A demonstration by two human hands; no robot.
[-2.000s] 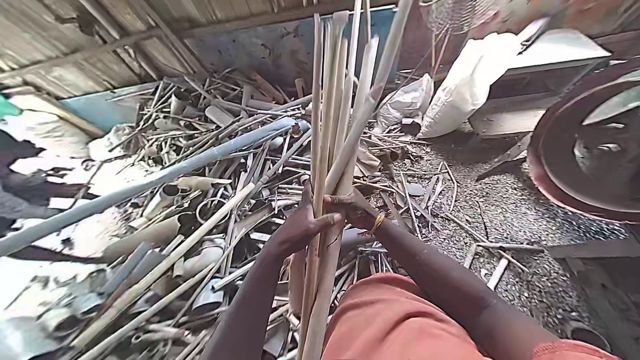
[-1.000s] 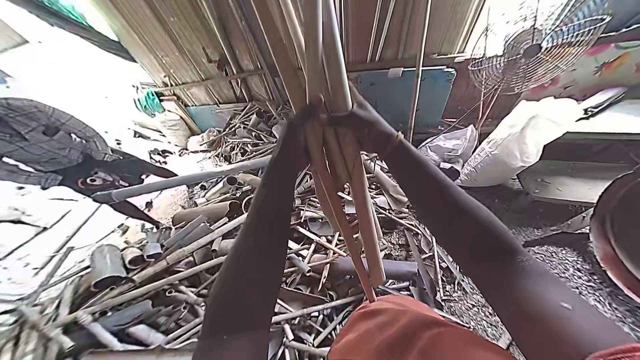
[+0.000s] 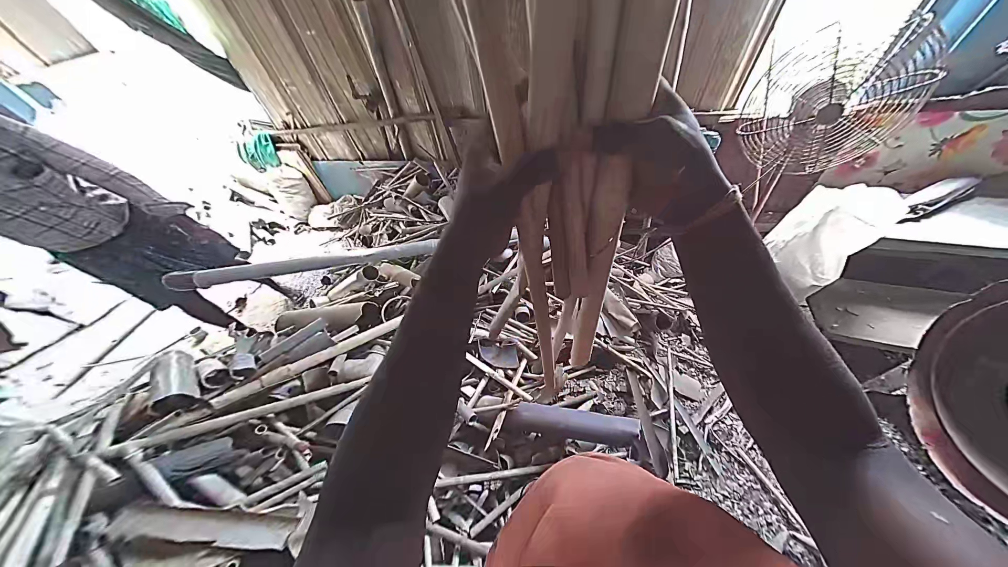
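Observation:
A bundle of long, pale plastic pipes and strips [image 3: 579,87] stands nearly upright in front of me, running out of the top of the view. My left hand [image 3: 520,169] grips its left side, and my right hand [image 3: 661,161] is wrapped round its right side at about the same height. The fingers of both are dark and partly blurred. The bundle's lower ends hang over a heap of scrap pipes [image 3: 315,311]. Under them lies a short, thick grey-purple pipe [image 3: 579,424].
A long grey pipe [image 3: 315,261] crosses the heap on the left, near a person in dark trousers [image 3: 150,248]. A wire fan [image 3: 827,114] stands at upper right. A white sack [image 3: 819,236] and a large round vessel [image 3: 965,394] are at right. Corrugated sheeting [image 3: 315,71] closes the back.
Both my hands have risen with the bundle, away from my body, and the arms are stretched out. The view has tilted up, bringing in the fan and the person at left.

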